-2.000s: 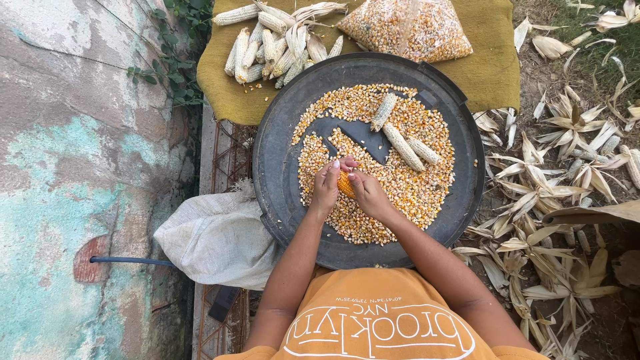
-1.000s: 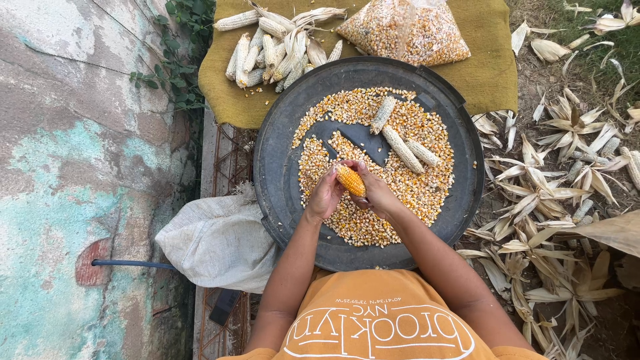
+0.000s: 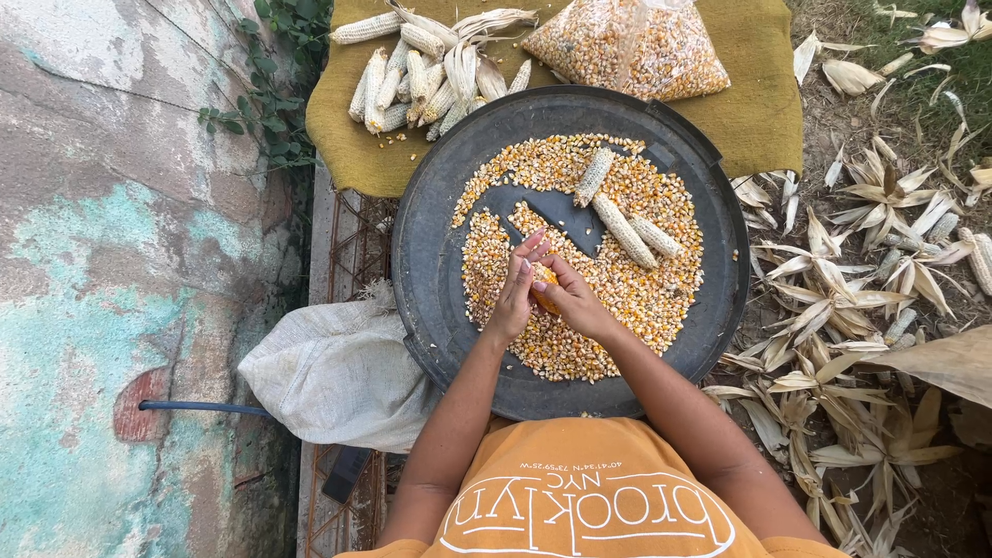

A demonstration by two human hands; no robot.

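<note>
My left hand (image 3: 514,291) and my right hand (image 3: 572,296) meet over a round black tray (image 3: 434,310), around a partly hidden yellow ear of corn (image 3: 545,287). The right fingers grip the ear from its right side; the left hand lies along its other side, fingers extended, and its hold is hard to make out. Loose corn kernels (image 3: 651,310) cover much of the tray below. Several bare corncobs (image 3: 623,231) rest on the kernels beyond my right hand.
Beyond the tray, a mustard cloth (image 3: 756,116) bears a pile of cobs (image 3: 418,77) and a plastic bag of kernels (image 3: 643,50). A pale woven sack (image 3: 333,372) and a phone (image 3: 346,473) lie left. Dry husks (image 3: 837,310) litter the ground right; a weathered wall (image 3: 101,256) stands far left.
One second ago the ear showed broadly between my hands; now the fingers cover more of it. The left fingers have straightened upward. The cobs on the tray have not moved.
</note>
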